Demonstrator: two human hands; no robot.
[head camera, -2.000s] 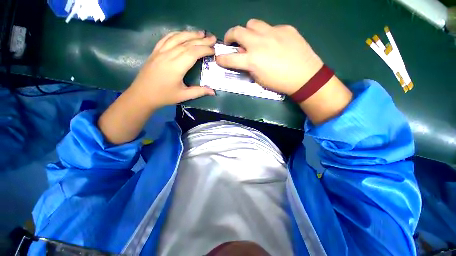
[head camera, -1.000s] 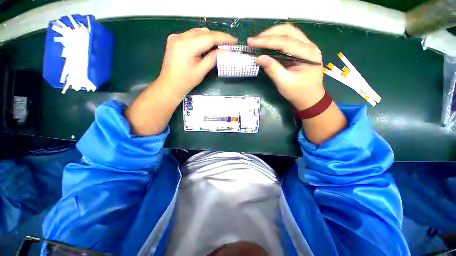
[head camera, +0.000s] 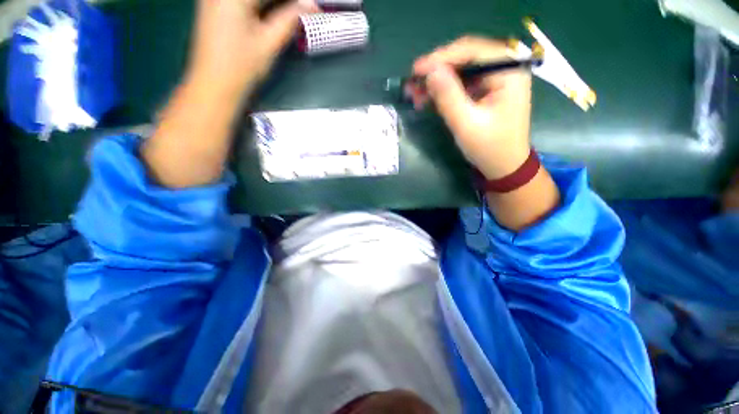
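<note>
A silvery-white phone assembly (head camera: 331, 144) lies flat on the dark green mat, with a small orange part inside. A curled white sheet with rows of dark dots (head camera: 334, 32) lies beyond it. My left hand (head camera: 243, 40) is blurred at the top edge, its fingertips at the sheet's left end; whether it grips anything cannot be told. My right hand (head camera: 474, 97) holds a dark, thin tool like tweezers (head camera: 478, 71) between thumb and fingers, its blurred tip pointing left, above and right of the phone assembly.
White flex cables with orange-yellow ends (head camera: 561, 71) lie just beyond my right hand. A blue bin (head camera: 99, 65) heaped with white strips (head camera: 58, 73) stands at the left. A clear plastic bag (head camera: 709, 93) lies at the right, near a white rail (head camera: 713, 11).
Both hands have moved apart. The left is up and left, the right slightly nearer me with the tool. The dotted sheet, between both hands before, is now only near the left.
</note>
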